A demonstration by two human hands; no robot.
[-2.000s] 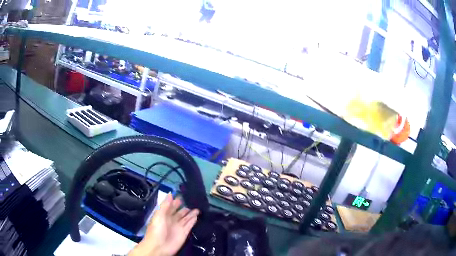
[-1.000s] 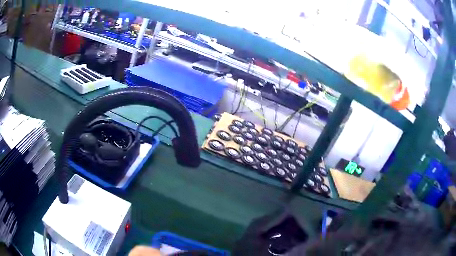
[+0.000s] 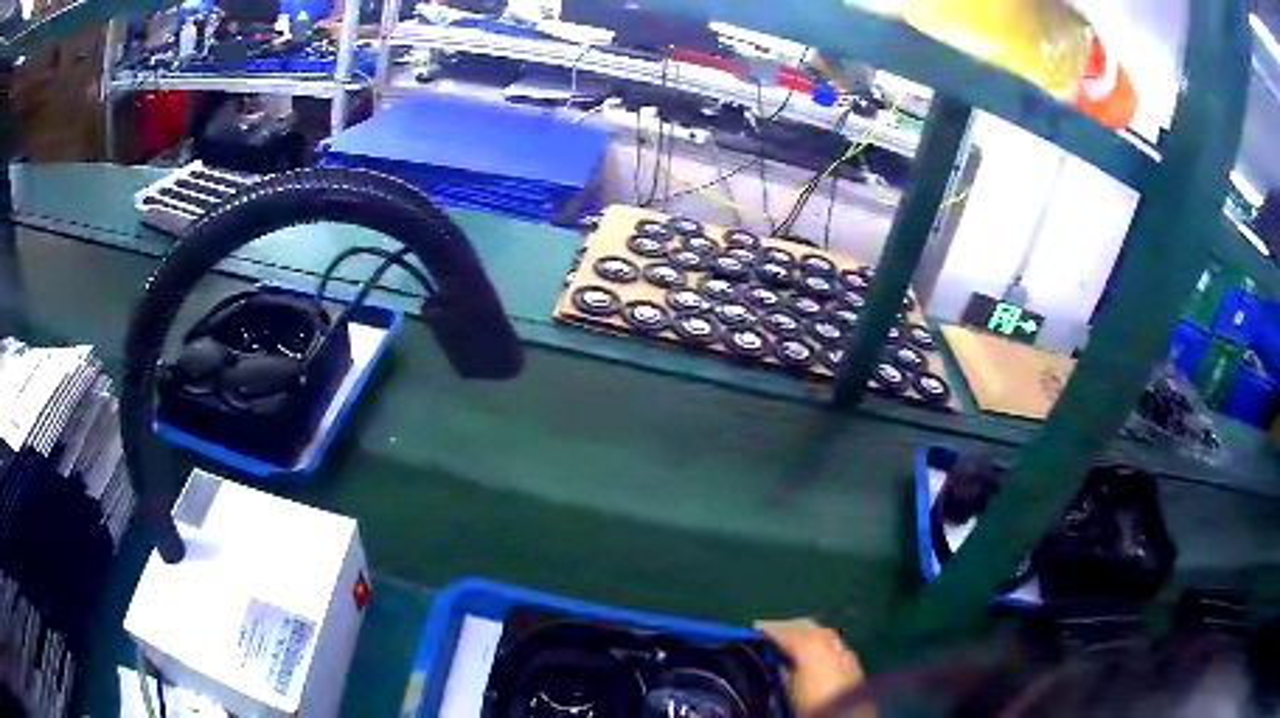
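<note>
A blue tray (image 3: 456, 603) lies at the bottom edge, nearest me and cut off by the frame. It holds a glossy black insert (image 3: 639, 673) with round hollows and a white sheet at its left side. My right hand (image 3: 821, 666), bare and partly cut off, is on the tray's upper right corner with fingers over the rim. My left hand is out of the picture.
A white box (image 3: 253, 596) with a black gooseneck hose (image 3: 316, 190) stands left. Blue trays with black headset parts lie on the belt at left (image 3: 358, 386) and right (image 3: 927, 533). A disc board (image 3: 751, 302) lies behind; a green post (image 3: 1088, 365) crosses the right.
The view has shifted, showing more of the near tray and another tray at right. The bare hand seen by the hose earlier is gone; a hand now shows at the near tray's right corner.
</note>
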